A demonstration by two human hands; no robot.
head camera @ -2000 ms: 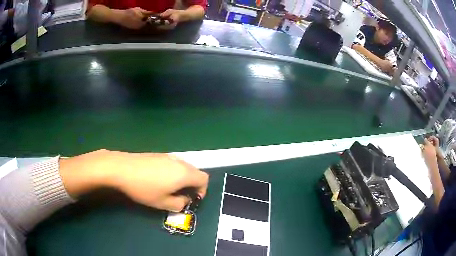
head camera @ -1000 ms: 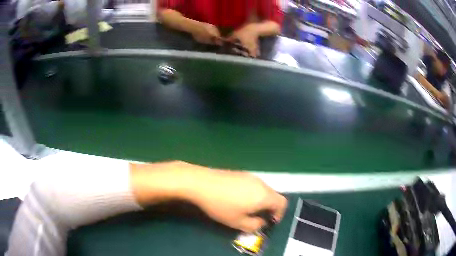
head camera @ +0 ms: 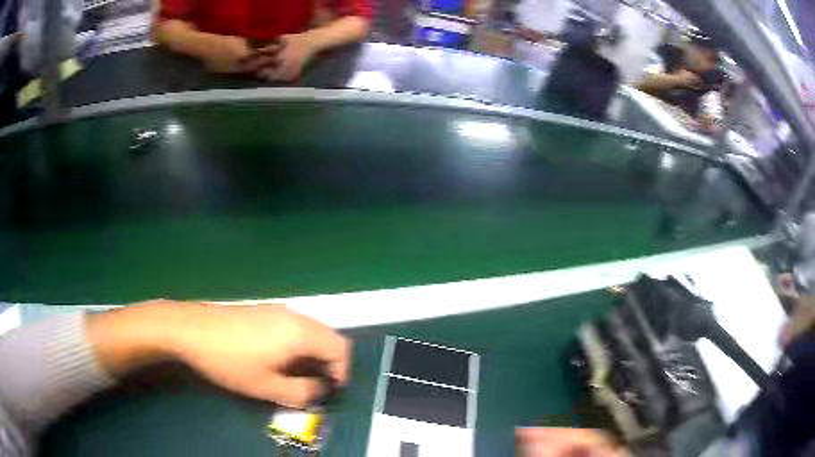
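My left hand (head camera: 228,348) reaches in from the left. Its thumb and fingertips pinch a small dark part at the upper edge of the opened watch unit (head camera: 298,427), whose inside is bright yellow and white. The unit lies on the dark green bench, blurred. To its right is the adhesive sheet (head camera: 431,374), with large black rectangles above and a white area with a small black piece (head camera: 409,449) at the picture's bottom edge. My right hand (head camera: 567,443) is cut off by the bottom edge and blurred; its fingertips and any grip are not visible.
A taped black box (head camera: 639,366) with a dark arm stands at right, beside white paper (head camera: 728,284). A pale rail (head camera: 465,296) separates the bench from the green conveyor (head camera: 357,205). A small unit (head camera: 143,138) lies on the conveyor's far left. People sit across and at right.
My right hand has come in at the bottom edge. A small unit has appeared on the conveyor and shifted left in view. The camera swung and came back; my left hand keeps its pinch.
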